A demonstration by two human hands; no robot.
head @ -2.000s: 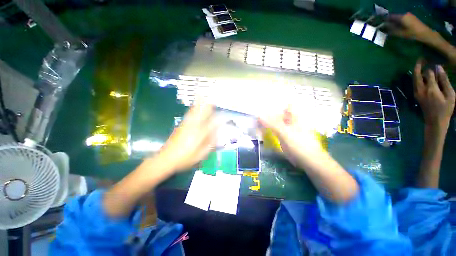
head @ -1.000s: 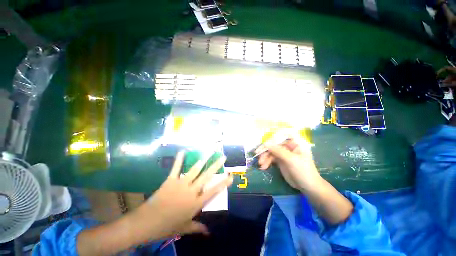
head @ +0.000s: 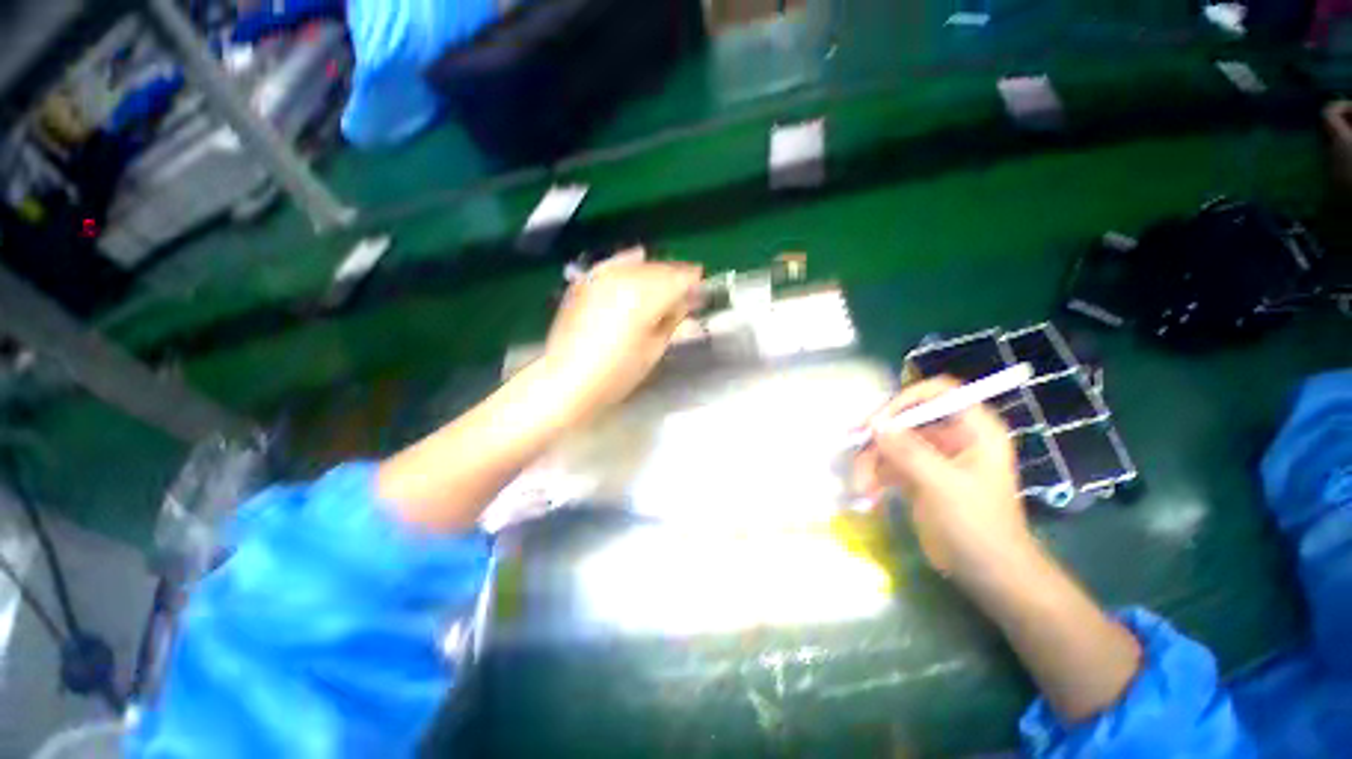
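Note:
My left hand [head: 615, 329] is stretched to the far side of the pale die-cut sheet [head: 816, 320], blurred. Its fingers are at a small dark-and-pale group, apparently display modules [head: 756, 285]; whether they grip it is hidden. My right hand [head: 949, 472] holds a slim whitish tool, apparently tweezers [head: 971, 395], over the sheet's right side, its rear end pointing up right. Strong glare whites out the middle of the sheet. Stacked display modules [head: 1079, 449] with dark screens and pale edges lie just right of my right hand.
A black pile [head: 1223, 274] lies at the upper right. Small pale slips [head: 798, 153] lie in a row along the far strip. A dark bulky block [head: 571, 74] and blue cloth are beyond. Crumpled clear plastic [head: 208, 482] is at left. A neighbour's blue sleeve [head: 1320, 475] is at the right edge.
The view has tilted up towards the far side. My left hand has moved from the near green-ended card to the far modules. My right hand has moved up beside the stacked modules, tool still held.

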